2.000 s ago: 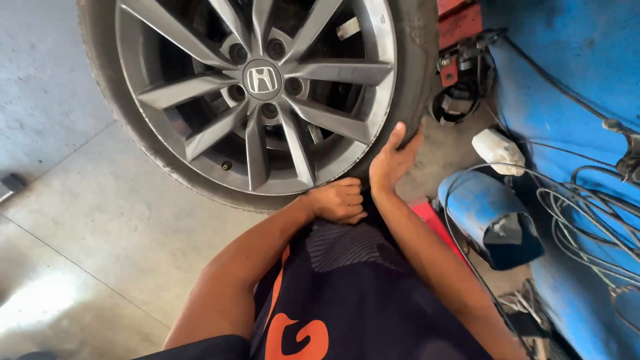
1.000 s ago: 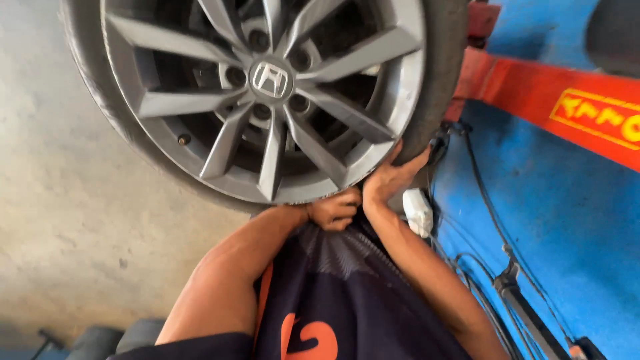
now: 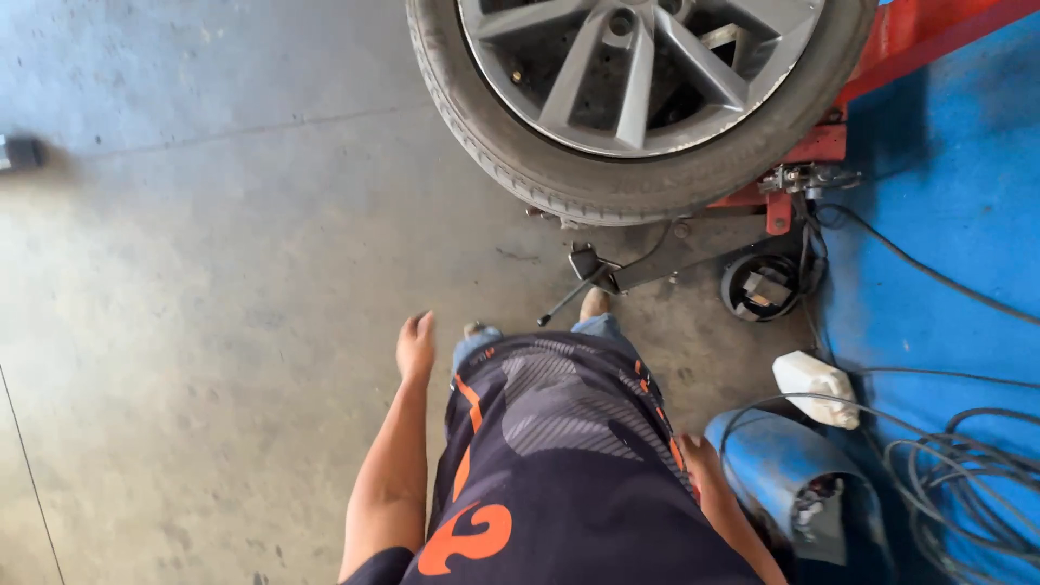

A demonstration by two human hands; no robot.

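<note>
A car wheel with a grey alloy rim (image 3: 642,81) and a black tyre (image 3: 691,183) lies face up at the top of the view, on a red machine. Both my hands are away from it. My left hand (image 3: 416,345) hangs over the floor beside my body, with nothing visible in it; its fingers look loosely bent. My right hand (image 3: 697,451) is at the other side of my dark shirt, near a blue plastic container (image 3: 764,439); its fingers are partly hidden, so whether it holds anything cannot be told.
The machine's red arm (image 3: 918,49) reaches to the upper right. Under the wheel are a foot pedal (image 3: 597,268) and a thin rod (image 3: 569,301) near my shoe. A round black container (image 3: 762,287), a white plastic jug (image 3: 812,388) and coiled hoses (image 3: 967,463) lie by the blue wall.
Both hands have let go of the wheel's lower edge and moved down to either side of my body. The wheel sits higher in view, its hub cut off at the top.
</note>
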